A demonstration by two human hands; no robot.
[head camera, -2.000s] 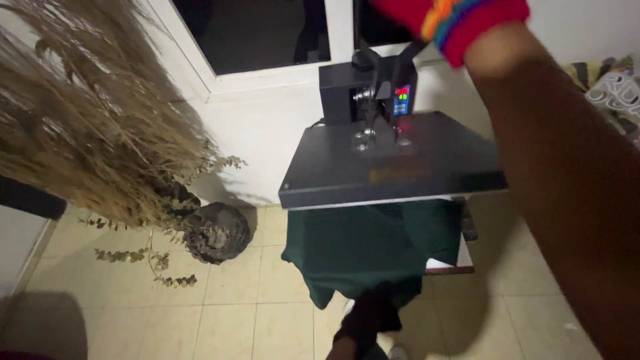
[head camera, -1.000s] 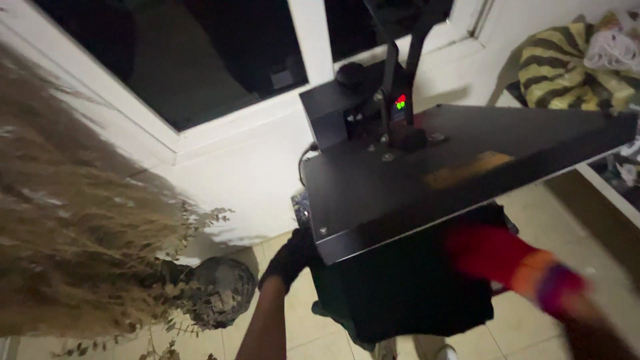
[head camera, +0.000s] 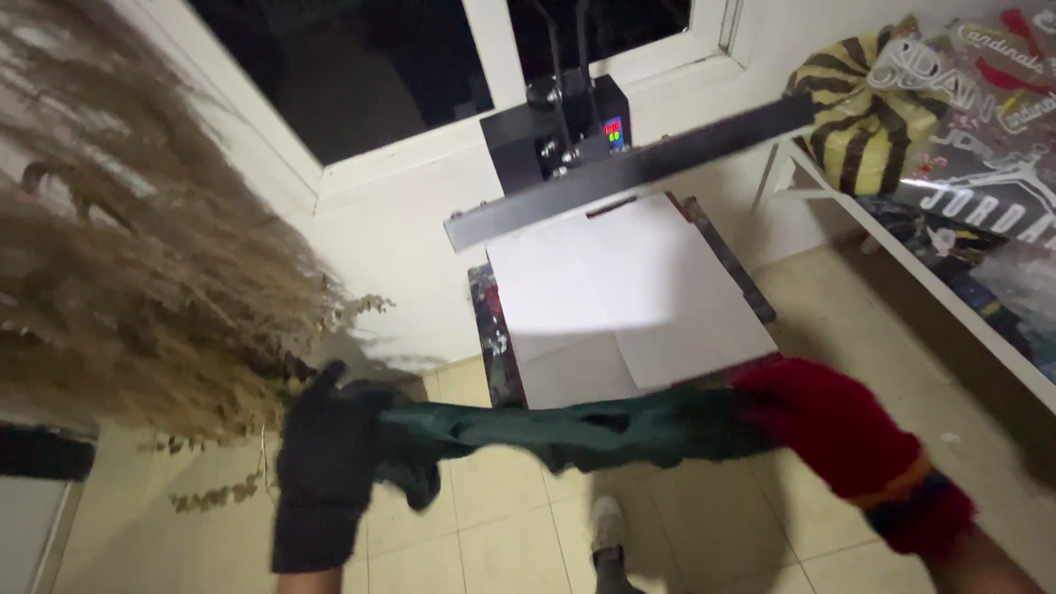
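My left hand [head camera: 330, 462], in a black glove, grips one end of a dark green cloth garment [head camera: 577, 433]. The other end is held by my right hand [head camera: 833, 429], in a red knitted glove with a striped cuff. The garment hangs stretched between them, in front of the lower platen of a heat press. White sheets [head camera: 610, 305] lie on that platen. Above its rear part is the raised black upper platen [head camera: 627, 173], seen nearly edge-on. Behind it stands the press's control box [head camera: 615, 132] with a lit display.
Dried plants [head camera: 148, 214] fill the left side. On the right a white-framed table [head camera: 932, 264] holds a black-and-yellow striped bundle [head camera: 866, 115] and plastic-wrapped printed items [head camera: 990, 165]. A window frame [head camera: 495, 49] is behind the press. My shoe [head camera: 606, 524] shows on the tiled floor.
The green garment lay on the lower platen before; now both my hands hold it off the front, and the white sheets are exposed. The upper platen appears tilted up more steeply.
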